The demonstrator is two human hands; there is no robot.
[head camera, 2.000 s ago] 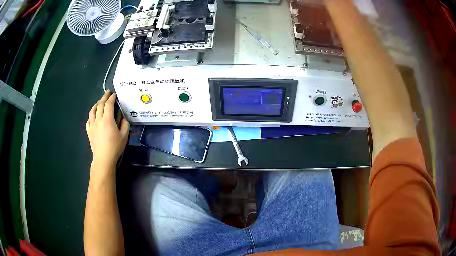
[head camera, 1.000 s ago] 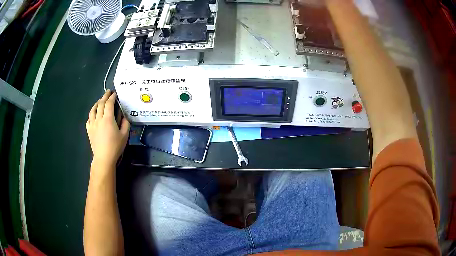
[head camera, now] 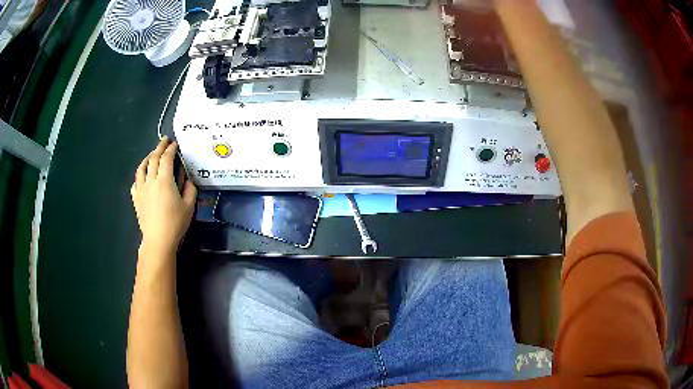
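A white benchtop machine [head camera: 304, 171] stands in front of me, with a lit blue touchscreen [head camera: 385, 155]. My left hand [head camera: 162, 186] rests at its front left corner, fingers slightly bent; whether it grips anything there is hidden. My right forearm [head camera: 581, 144] reaches over the right side past the right fixture [head camera: 484, 45]. My right hand is cut off by the top edge, with only a blurred wrist part showing. The left fixture [head camera: 285, 38] holds a dark plate in a pale frame, beside a black ribbed knob [head camera: 216, 76].
A small white fan [head camera: 144, 26] stands at upper left. A slim silver tool [head camera: 393, 57] lies on the machine top. A phone [head camera: 269, 217] and an open-end wrench [head camera: 361, 226] lie at the bench's front edge, with blue sheets [head camera: 380, 203] under the machine.
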